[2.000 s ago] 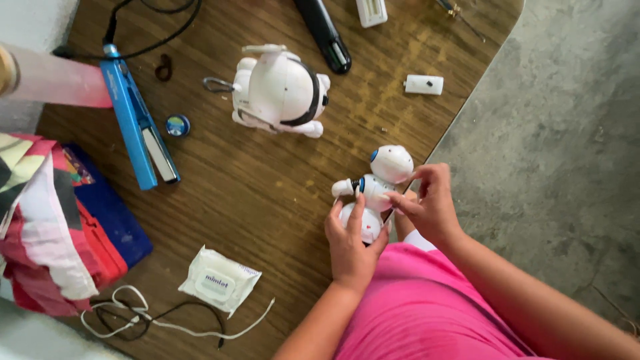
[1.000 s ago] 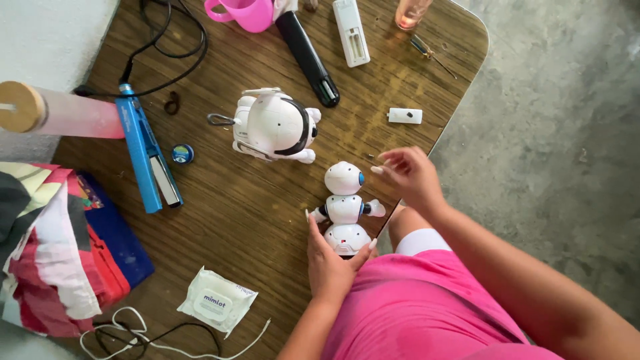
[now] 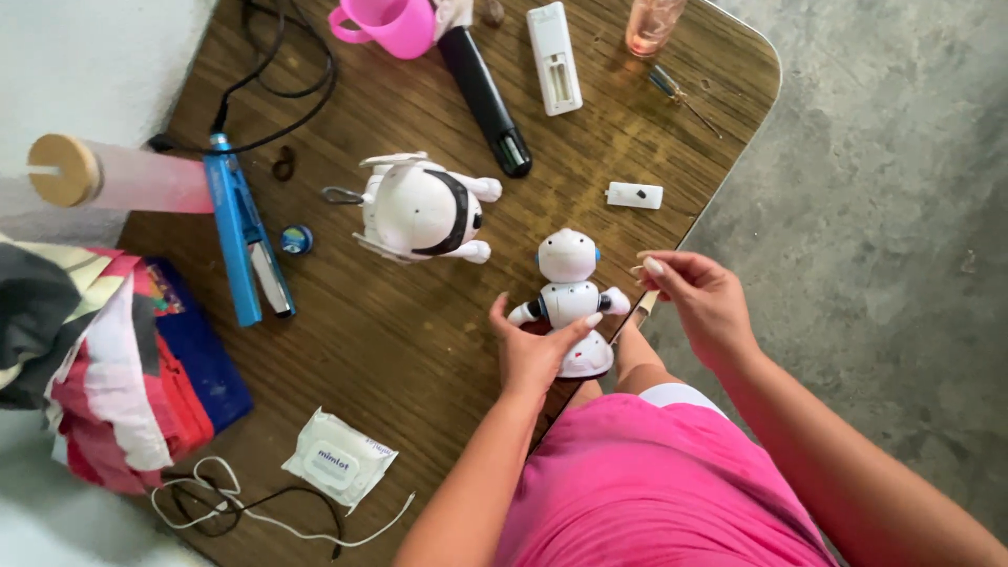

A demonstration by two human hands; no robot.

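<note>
A white toy robot [image 3: 572, 303] with black elbow joints lies near the table edge, its head pointing away from me. My left hand [image 3: 539, 346] holds it around the lower body, thumb on its front. To the right, at the table's edge, my right hand [image 3: 693, 299] is raised with thumb and index fingertips pinched together; whether something tiny is between them I cannot tell. Above the robot lies a small white battery cover [image 3: 634, 195] with a dark bit on it. A white robot dog toy [image 3: 421, 209] with a black visor stands to the left.
Around lie a white remote control [image 3: 555, 59] with its battery bay exposed, a screwdriver [image 3: 683, 98], a black hair straightener [image 3: 484, 98], a pink mug [image 3: 390, 25], a blue hair straightener [image 3: 235, 236], a bottle [image 3: 150, 175], a wipes pack [image 3: 340, 461], cables [image 3: 260, 516] and folded cloth [image 3: 118, 378].
My right hand has come away from the toy robot, which it touched two seconds ago. The toy now lies straighter, with my left hand still on its lower body. The view has shifted.
</note>
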